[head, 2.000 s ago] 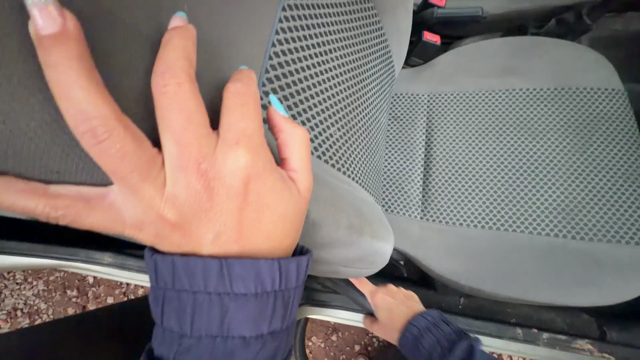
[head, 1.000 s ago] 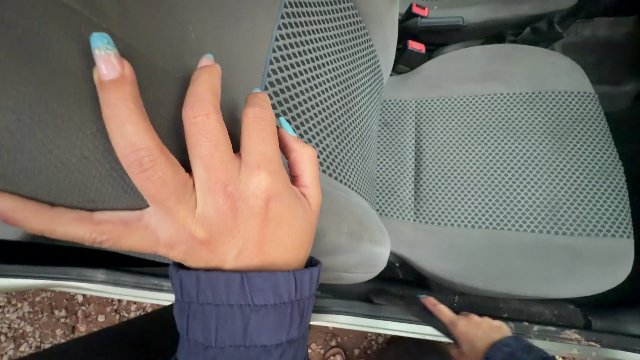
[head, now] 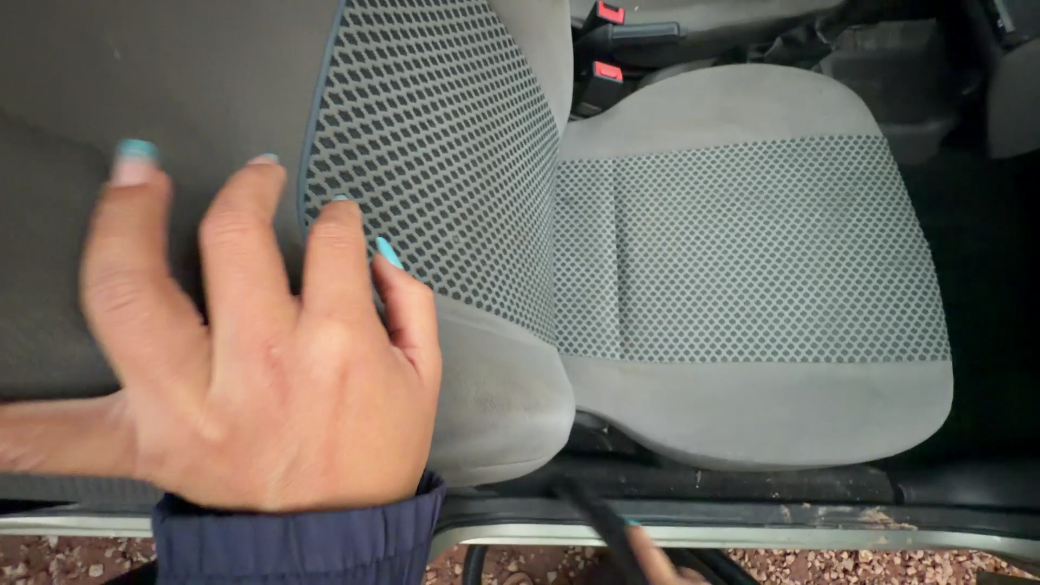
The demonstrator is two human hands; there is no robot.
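Note:
My left hand (head: 284, 382) is spread over the grey car seat's backrest (head: 504, 398), fingers apart and holding nothing; its fingertips lie at the dark backrest panel and the edge of the mesh fabric. Whether every fingertip touches is hard to tell. At the bottom edge, my right hand (head: 662, 565) is mostly out of frame, its fingers around a long, thin black tool (head: 597, 516), blurred, perhaps a vacuum nozzle. The tool slants up and left across the door sill toward the gap beside the seat. The seat cushion (head: 747, 252) has a patterned mesh middle.
Two seat-belt buckles (head: 605, 77) with red buttons and a handbrake lever (head: 646, 32) are beyond the seat. The door sill (head: 812, 516) bears pale dirt. Outside lie reddish gravel (head: 853, 565) and a black hose or cable (head: 475, 565).
My right hand first moved right along the sill, then dropped back left and lower, mostly out of frame. My left hand stays spread on the backrest. The view has shifted somewhat.

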